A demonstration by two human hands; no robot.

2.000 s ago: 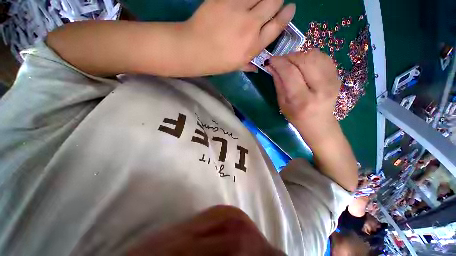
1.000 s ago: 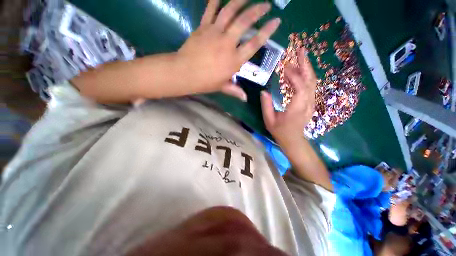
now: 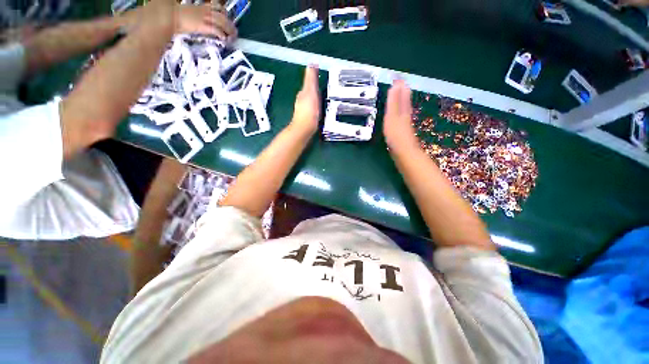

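Two stacks of white plastic housings (image 3: 349, 121) lie one behind the other on the green bench in front of me, window openings showing. My left hand (image 3: 307, 102) stands on edge, fingers straight, just left of the stacks. My right hand (image 3: 400, 114) stands the same way just right of them. Both hands are empty, with a small gap to the stacks. The heap of small coppery parts (image 3: 491, 167) lies to the right of my right hand.
A loose pile of housings (image 3: 245, 106) lies left, with another person's arm (image 3: 135, 60) over it. A pale grey rail (image 3: 285, 53) runs behind the stacks; part-assembled units (image 3: 347, 19) lie beyond. A box of housings (image 3: 196, 206) is below the bench edge. Blue clothing (image 3: 612, 291) is at right.
The view has swung to show more of the bench. My hands have moved apart and now flank two stacks. The housing handled earlier is no longer distinguishable.
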